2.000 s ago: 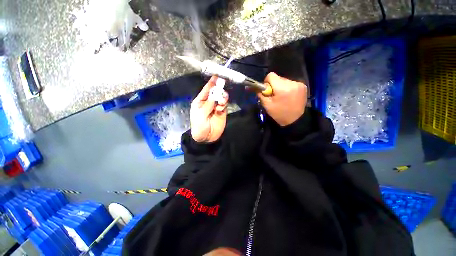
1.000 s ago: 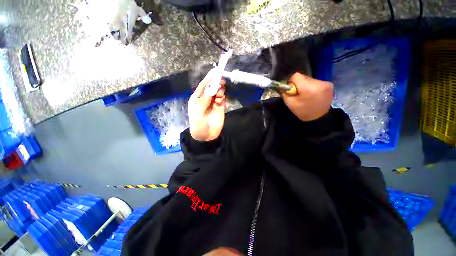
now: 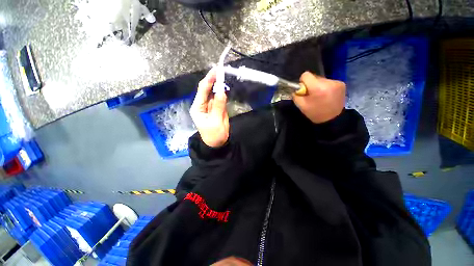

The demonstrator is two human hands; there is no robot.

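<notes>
My left hand [image 3: 210, 114] pinches a small whitish moulded plastic part [image 3: 221, 78] upright between thumb and fingers, over the bench's front edge. My right hand [image 3: 322, 97] is closed in a fist around the tan handle end of a soldering iron [image 3: 258, 77]. The iron's pale barrel points left, and its tip end meets or overlaps the upper middle of the part. Whether they touch is hard to tell.
The speckled bench [image 3: 176, 44] bears a pile of white plastic pieces [image 3: 117, 18], a dark slim oblong [image 3: 29, 69] and black cords. Below its edge are a smaller blue bin [image 3: 150, 127] and a larger blue crate [image 3: 416, 98] of clear pieces. A yellow crate [image 3: 457, 93] stands far right.
Since two seconds ago, my right hand and the iron have moved right. The part now stands more upright in my left hand, which has shifted slightly left. The smoke seen earlier is fainter.
</notes>
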